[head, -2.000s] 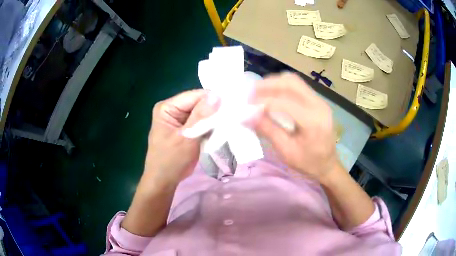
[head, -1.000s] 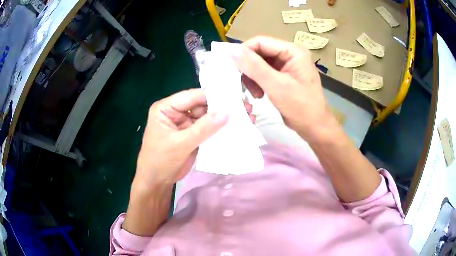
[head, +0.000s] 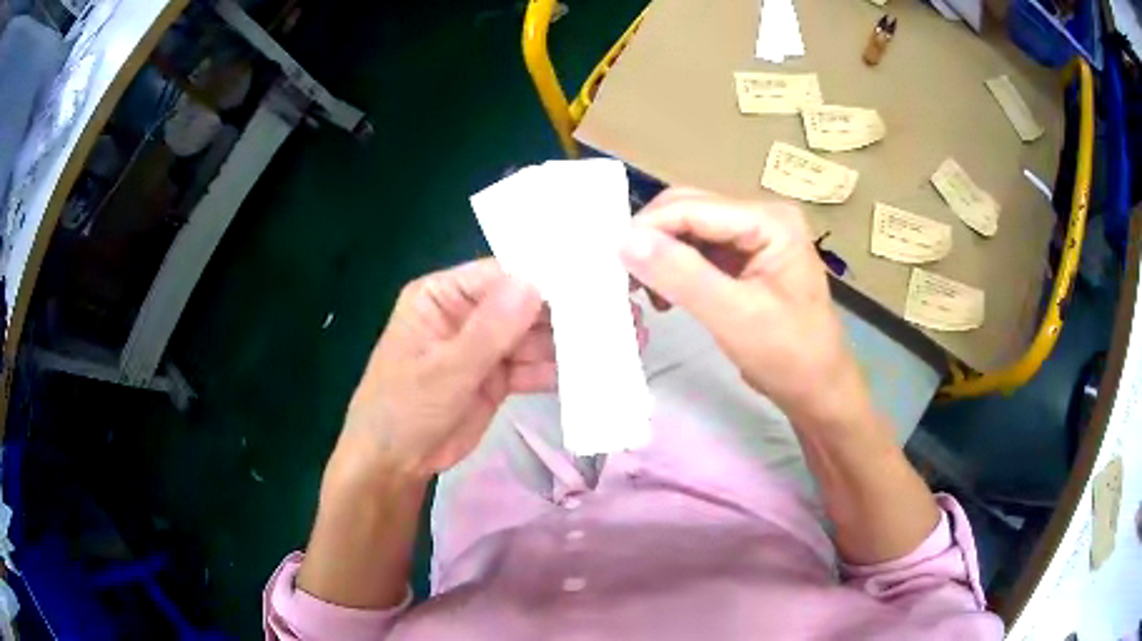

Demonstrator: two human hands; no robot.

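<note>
A bunch of white labels [head: 589, 313] is held upright over my lap. Its upper end is fanned out to the left and its lower end is narrower. No print can be made out on it. My left hand [head: 438, 363] pinches the bunch near its middle from the left, with the thumb in front and fingers behind. My right hand [head: 751, 294] holds the right edge of the bunch higher up between thumb and fingers. Whether a rubber band is around the labels cannot be seen.
Several buff bundle tickets [head: 912, 234] lie on the brown cardboard sheet [head: 676, 94] inside a yellow trolley frame [head: 544, 88]. White labels [head: 778, 30] and small orange-brown snips [head: 879, 41] lie at its far part. A ticket [head: 1106, 511] lies on the right table.
The bunch has turned: its fan now spreads at the top left and its bottom has narrowed. My right hand has moved lower along it. More of the far cardboard shows.
</note>
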